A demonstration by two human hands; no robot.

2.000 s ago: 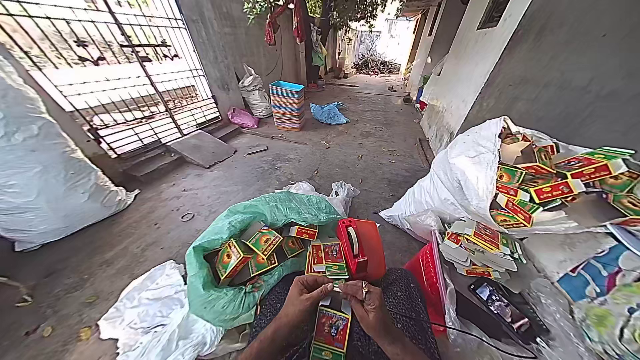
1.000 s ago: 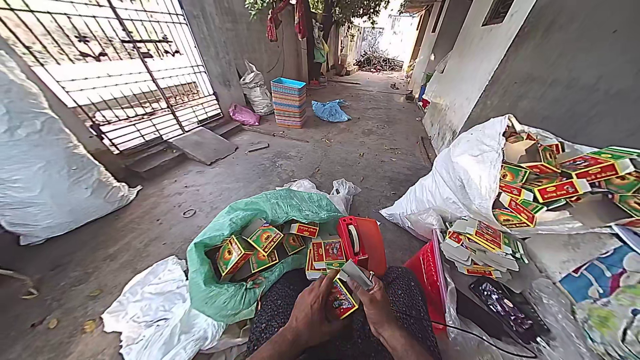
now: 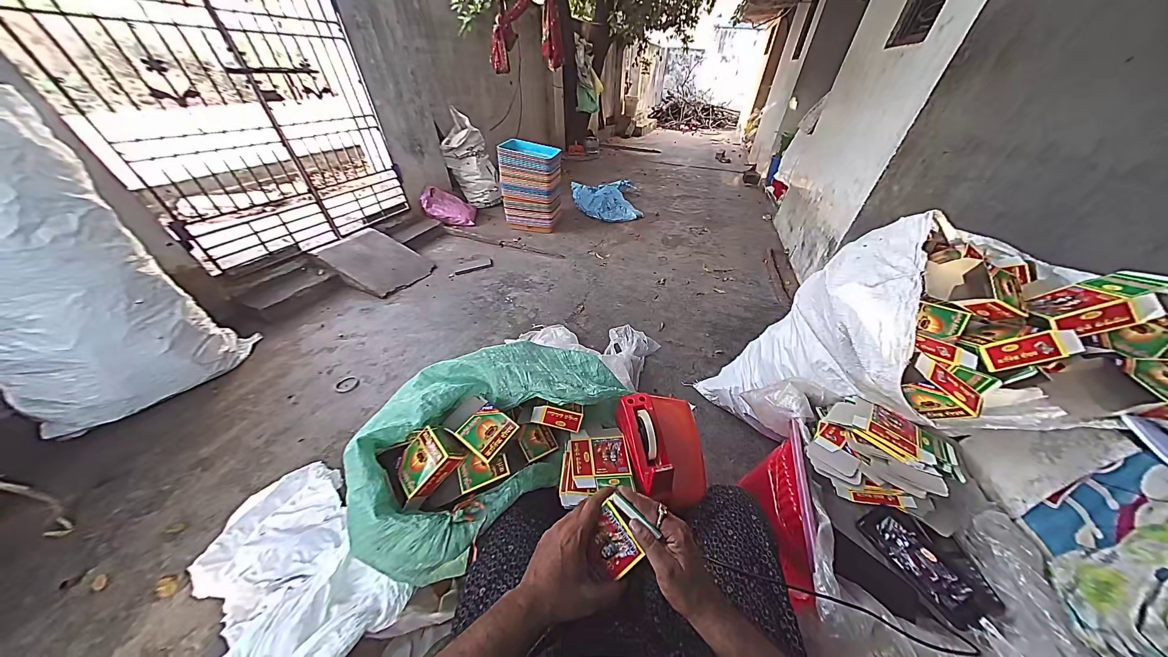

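Note:
Between my hands, over my lap, is a small printed cardboard box (image 3: 619,542), tilted. My left hand (image 3: 568,564) grips its left side. My right hand (image 3: 673,553) holds its upper right edge, at a pale flap. Just beyond them a stack of printed cartons (image 3: 598,464) lies beside a red tape dispenser (image 3: 664,447) with a roll of tape in it. To the left, a green woven sack (image 3: 392,538) stands open with several formed boxes (image 3: 486,432) inside. At the right lies a pile of flat cartons (image 3: 881,452).
A white sack (image 3: 849,319) spills formed boxes at the right. A phone (image 3: 931,566) with a black cable lies below it. A red plastic container (image 3: 783,511) stands by my right knee. Stacked baskets (image 3: 530,187) and a blue plastic bag (image 3: 607,201) are farther off.
Two seconds ago the carton hung flat and upright below my fingers; now it is a tilted, formed box between both hands. From one second ago, its pale flap has been pressed down closer to the box.

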